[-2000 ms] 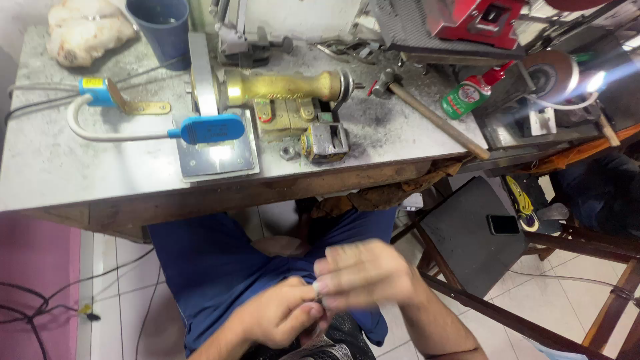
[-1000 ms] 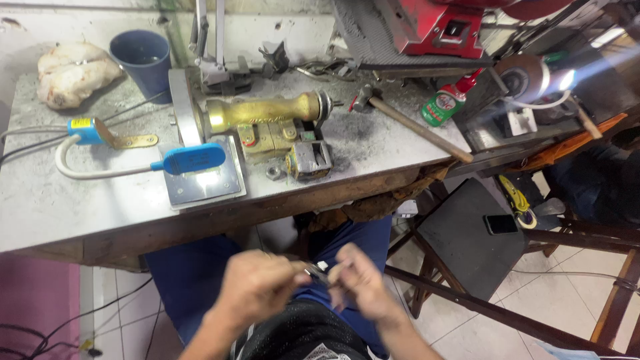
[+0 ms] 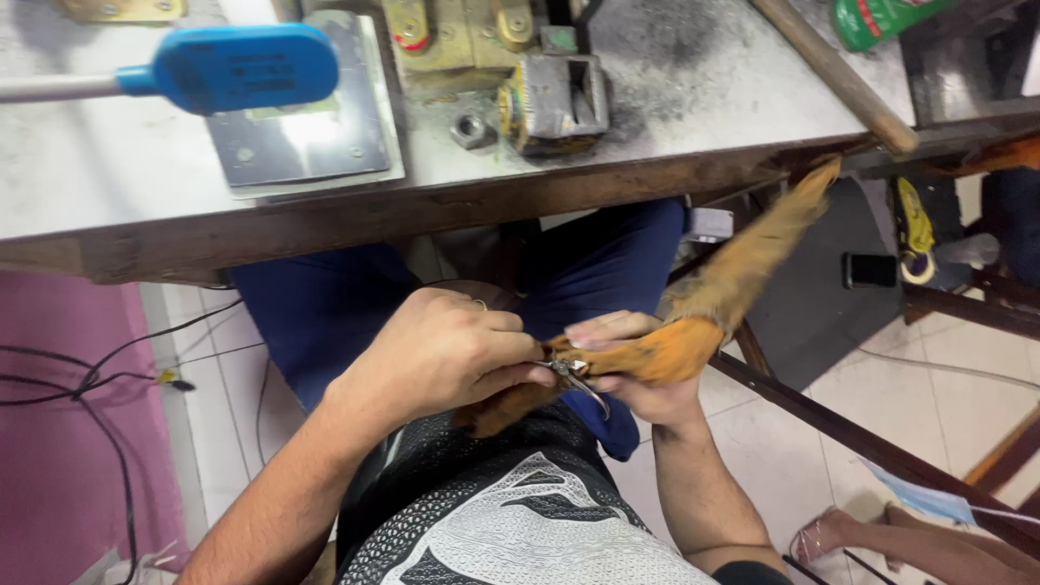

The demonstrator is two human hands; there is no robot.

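Over my lap, my left hand (image 3: 455, 353) pinches a small metal piece (image 3: 562, 368) with curved, plier-like arms; its exact kind is unclear. My right hand (image 3: 642, 374) grips an orange-brown cloth (image 3: 678, 351) against the right side of that piece. The cloth stretches up from my right hand to the bench edge, and a darker end of it hangs below my fingers. A small pale tip shows at the piece's centre. Fingers and cloth hide part of the metal.
The workbench edge (image 3: 455, 199) runs above my lap. On it lie a blue lamp head (image 3: 248, 68), a metal block (image 3: 561, 101), a hex nut (image 3: 470, 130) and a wooden handle (image 3: 841, 77). A phone (image 3: 870, 270) rests on a dark seat at right. Another person's foot (image 3: 821, 536) shows lower right.
The orange-brown cloth, at the bench edge before, is now pulled up into my right hand and around the metal piece. The view has moved closer to the bench edge.
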